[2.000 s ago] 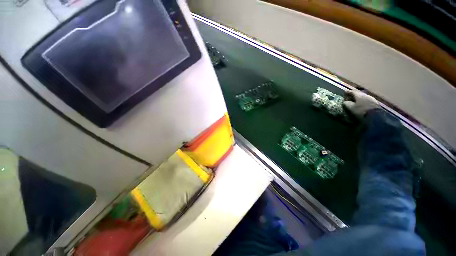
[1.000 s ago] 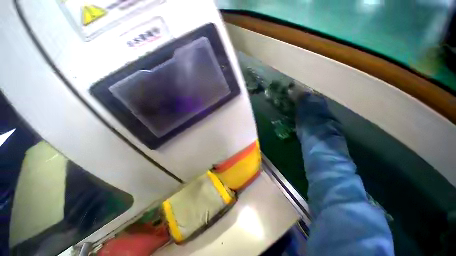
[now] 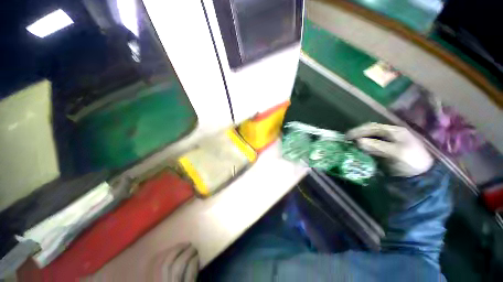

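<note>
A green PCB panel (image 3: pixel 326 154) of three joined round sections is held above the conveyor's near rail, its left end by the yellow-and-red pad. My right hand (image 3: pixel 392 147), in an off-white glove, grips the panel's right end from above. The board is slightly blurred. My left hand (image 3: pixel 175 265) is at the bottom edge over the pale ledge, partly cut off and blurred; its fingers look curled and whether it holds anything cannot be told.
The dark-green conveyor (image 3: pixel 325 102) runs at right. A yellow-and-red pad (image 3: pixel 266 128), a grey pad with yellow edging (image 3: pixel 218 161) and red padding (image 3: pixel 118 226) line the cabinet opening. White cloths (image 3: pixel 69 220) lie on the padding. The cabinet window (image 3: pixel 110 60) is at left.
The view has swung left. My right hand has come back from the far side of the conveyor, bringing a panel towards the ledge. My left hand has come into view at the bottom.
</note>
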